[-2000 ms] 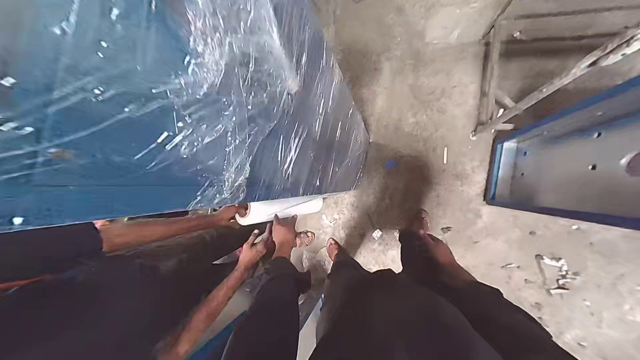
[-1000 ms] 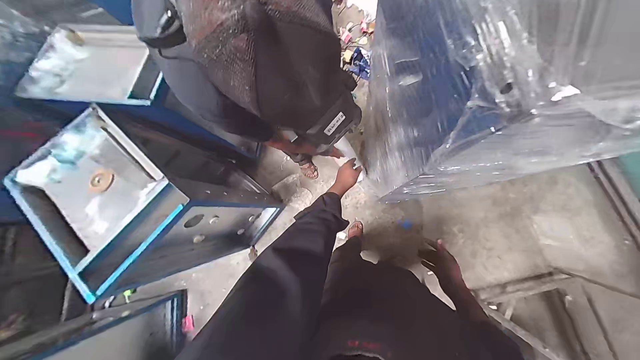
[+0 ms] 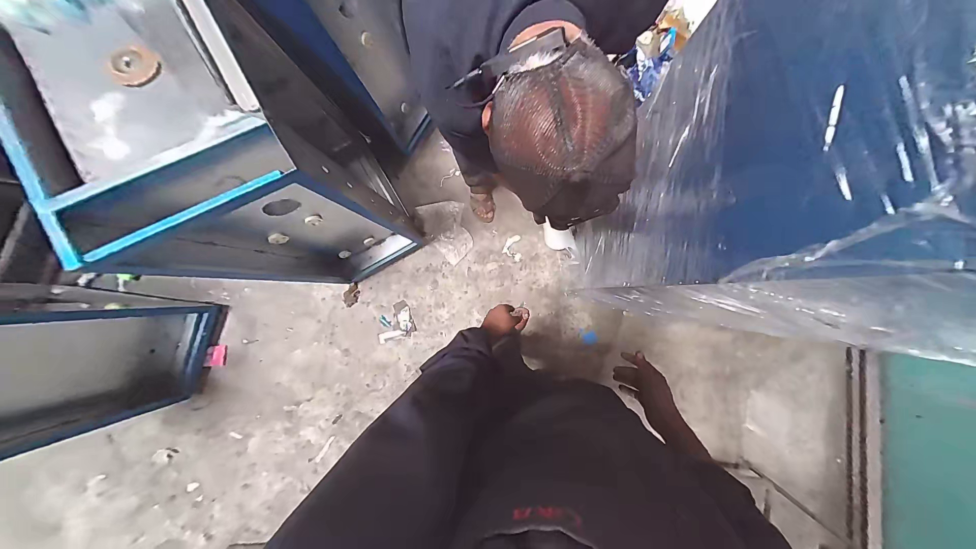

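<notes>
My left hand (image 3: 503, 320) is low in front of my legs, its fingers curled and nothing visible in it. To the right, my right hand (image 3: 644, 381) hangs with its fingers apart, holding nothing. A large blue panelled object (image 3: 793, 152) wrapped in clear stretch film stands at the right. Beside its near corner, the end of a white roll (image 3: 559, 238) shows beyond my left hand, apart from it. A co-worker in a dark cap (image 3: 568, 122) bends over that roll; the cap and head hide the co-worker's hands.
Blue-edged metal cabinets or frames (image 3: 320, 229) stand at the left, one bearing a brown disc (image 3: 134, 65). Another blue-edged frame (image 3: 99, 374) lies lower left. Scraps of film (image 3: 450, 229) and small litter (image 3: 400, 320) are on the concrete floor. A green surface (image 3: 926, 450) is at the lower right.
My left hand, at the white roll one second ago, has come away from it and back toward my legs. The co-worker stays bent beside the wrapped object. The view has turned widely.
</notes>
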